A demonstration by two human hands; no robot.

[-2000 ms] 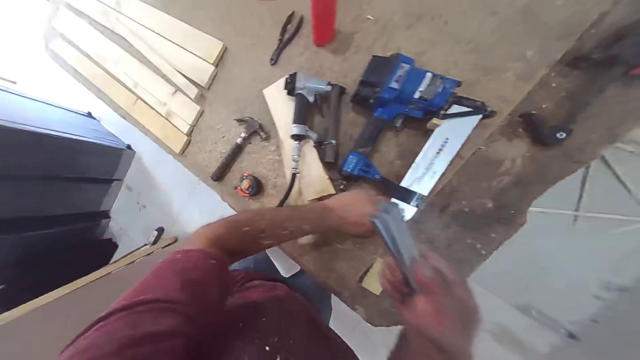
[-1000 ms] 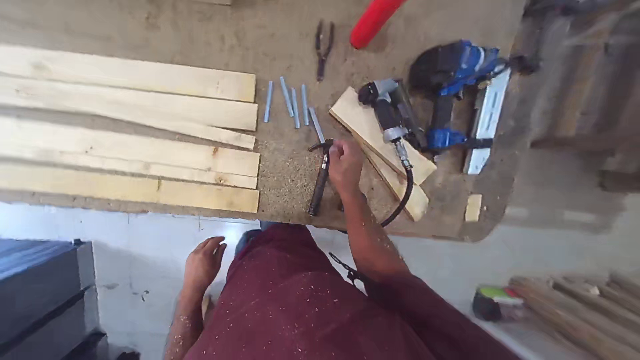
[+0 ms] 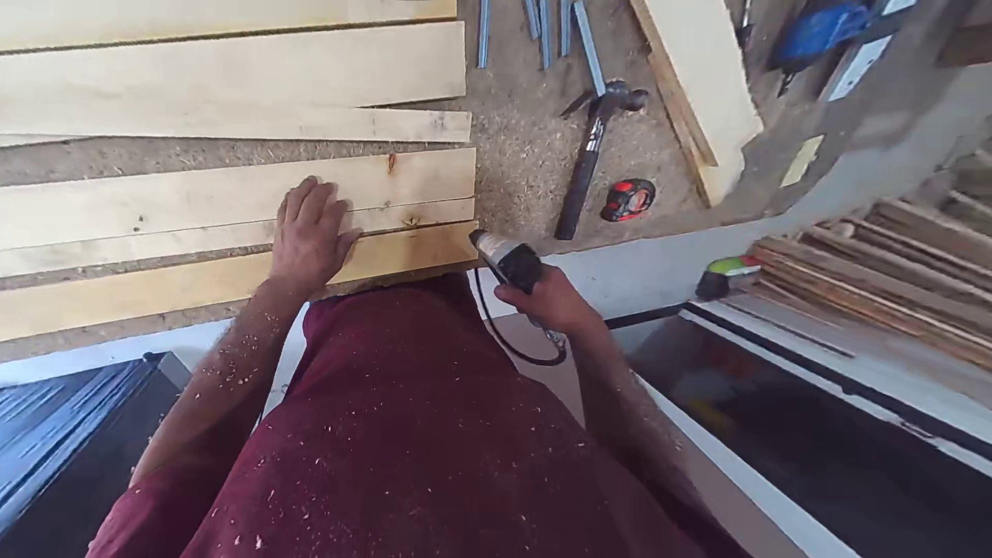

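My left hand [image 3: 308,236] lies flat on the wooden boards [image 3: 194,194], fingers slightly spread, close to their right ends. Held in my right hand [image 3: 554,298] is a pneumatic nail gun [image 3: 508,260], with its nose near the right end of the yellowish front board [image 3: 411,252]. A black air hose [image 3: 504,337] curves below the tool. To the right of the boards a claw hammer [image 3: 585,167] rests on the workbench [image 3: 519,163], and a red and black tape measure [image 3: 628,200] lies beside it. Strips of collated fasteners [image 3: 545,35] lie above the hammer.
Short wood offcuts [image 3: 697,93] lie right of the hammer. A blue nail gun [image 3: 825,35] sits at the upper right. Stacked lumber [image 3: 876,263] is on the right, beyond the bench edge. Dark panels [image 3: 85,449] stand at the lower left.
My left hand has moved from beside my body onto the boards. My right hand has left the hammer and holds the smaller nail gun, which lay on the offcuts earlier. The view has shifted.
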